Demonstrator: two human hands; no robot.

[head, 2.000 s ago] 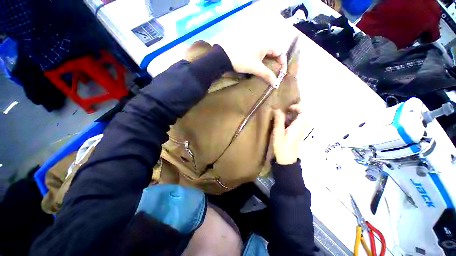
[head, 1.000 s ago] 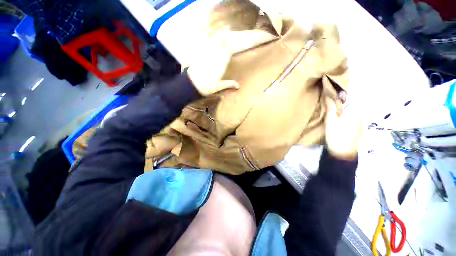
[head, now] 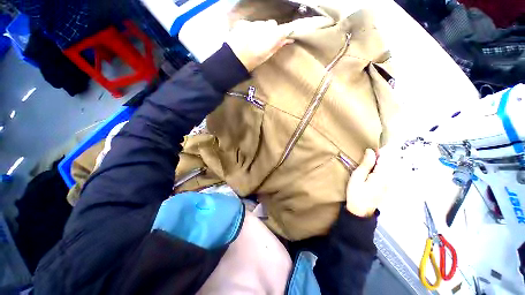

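The tan jacket (head: pixel 299 98) lies spread over the white table and hangs towards my lap. Its front zip (head: pixel 314 103) is closed and runs diagonally along the middle. One pocket zip (head: pixel 253 99) shows on the left, another pocket zip (head: pixel 347 162) beside my right hand. My left hand (head: pixel 256 43) is at the jacket's upper left, fingers bent on a fold of cloth; overexposure blurs the grip. My right hand (head: pixel 365 187) rests at the jacket's right edge, thumb and fingers apart.
A sewing machine (head: pixel 489 132) stands at the right. Scissors with red and yellow handles (head: pixel 437 259) lie on the table (head: pixel 403 196) before it. A blue bin (head: pixel 72 167) with tan cloth is at the left, a red stool (head: pixel 112 60) beyond. Dark garments (head: pixel 466 46) lie upper right.
The jacket has been turned and spread flatter, so the front zip now shows at full length. My left hand has moved up to its upper edge. My right hand has moved down along its side.
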